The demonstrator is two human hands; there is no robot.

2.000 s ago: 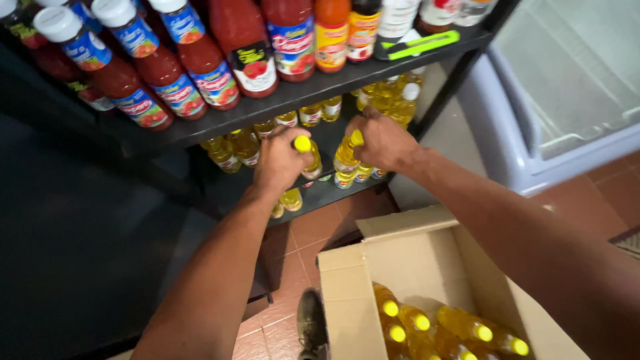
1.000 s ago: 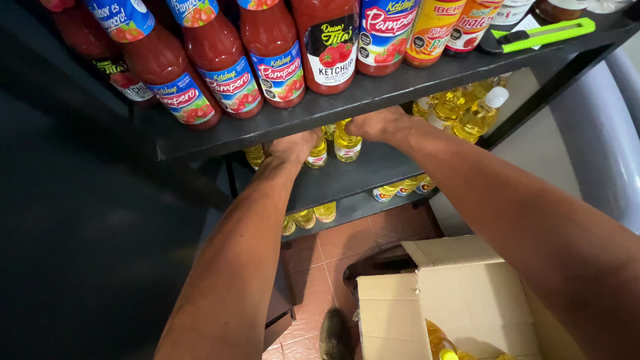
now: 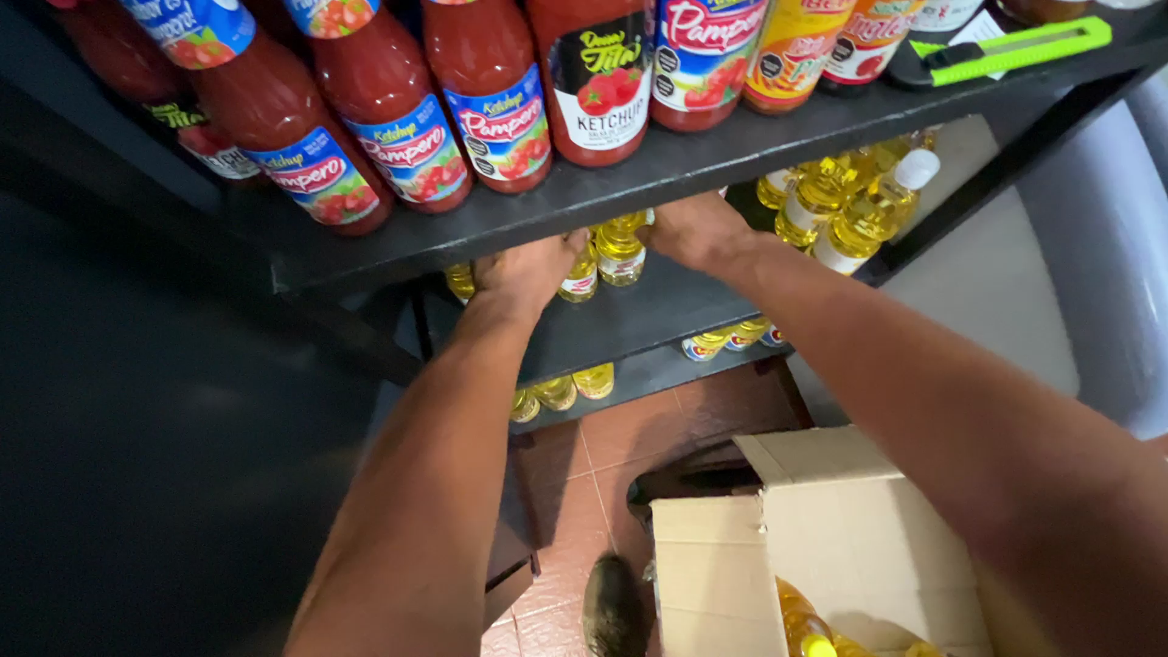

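Both my hands reach under the upper shelf to the black middle shelf [image 3: 630, 310]. My left hand [image 3: 529, 269] is at a yellow oil bottle [image 3: 578, 276], its thumb against the bottle's upper part. Just right of that bottle stands another oil bottle [image 3: 621, 251], with the fingertips of my right hand [image 3: 698, 228] beside it. The shelf edge above hides the bottle tops and some of my fingers, so the grip of either hand is unclear. Larger oil bottles [image 3: 858, 214], one with a white cap, stand to the right of my right hand.
Ketchup bottles [image 3: 497, 109] and a green box cutter [image 3: 1017, 53] are on the upper shelf [image 3: 438, 224]. More oil bottles [image 3: 557, 392] sit on the bottom shelf. An opened cardboard box [image 3: 712, 566] holding oil bottles is at lower right, near a shoe [image 3: 613, 602].
My hands, which held yellow-capped bottles in front of the middle shelf two seconds ago, are now farther in, beneath the upper shelf. The view has moved closer to the shelves.
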